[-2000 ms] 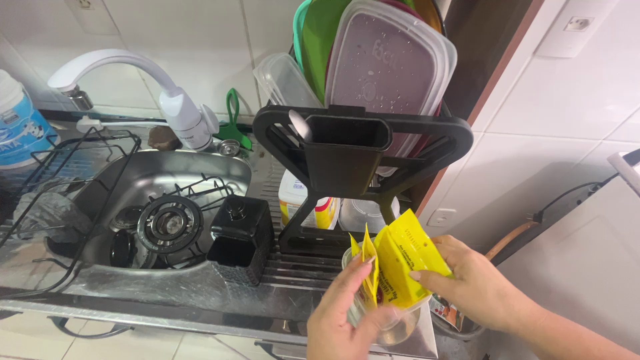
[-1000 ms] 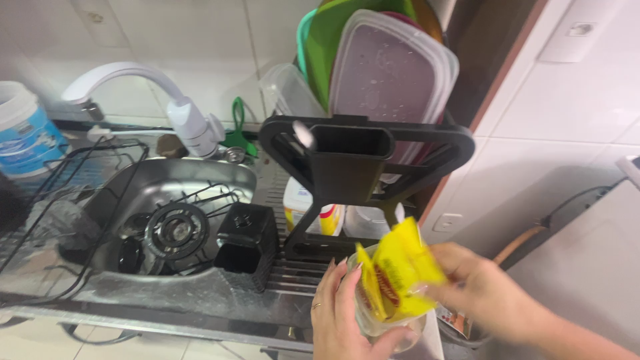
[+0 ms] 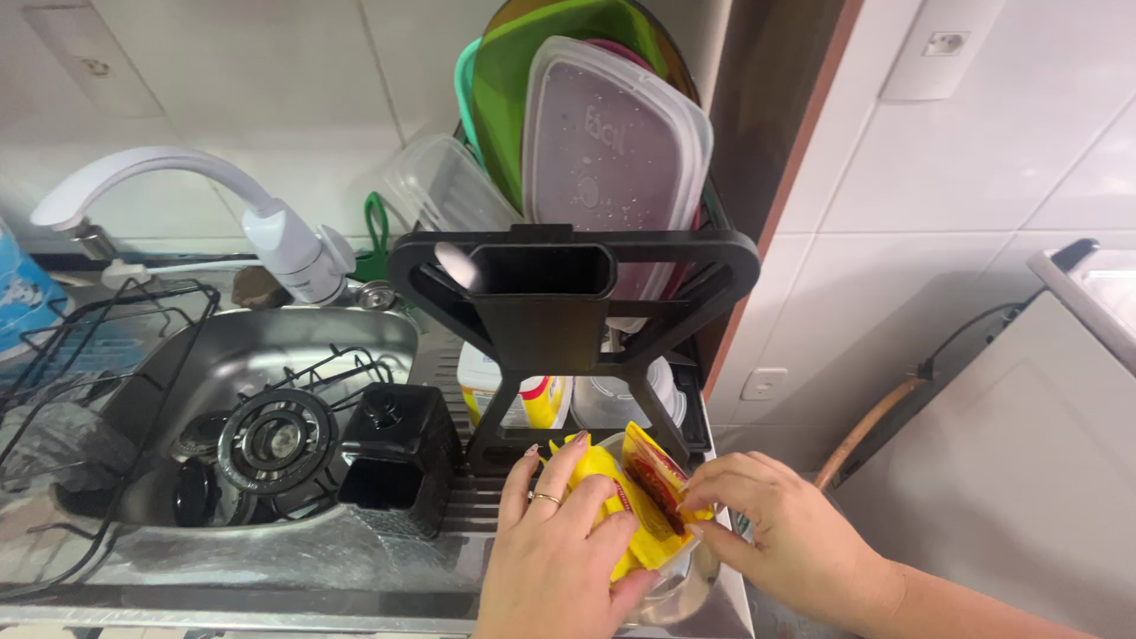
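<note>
Several yellow packets (image 3: pixel 652 519) with red print stand in a clear plastic container (image 3: pixel 683 581) at the front right of the counter. My left hand (image 3: pixel 568 532), wearing a ring, spreads its fingers over the packets on the left side and presses them together. My right hand (image 3: pixel 781 524) pinches the edge of the right-hand packet between thumb and fingers. Behind the packets rises a black plastic dish rack (image 3: pixel 550 328) with a utensil holder. The container's lower part is partly hidden by my left hand.
At left, a steel sink (image 3: pixel 266 337) holds a stove burner (image 3: pixel 277 441) and grates; a white faucet (image 3: pixel 293 253) stands behind. A black square holder (image 3: pixel 399 461) sits beside the sink. Plastic lids (image 3: pixel 617 151) lean in the rack. A white appliance (image 3: pixel 1003 470) is at right.
The packets, held higher and fanned out earlier, now sit lower in the container. My left hand has moved from the container's side to over the packets.
</note>
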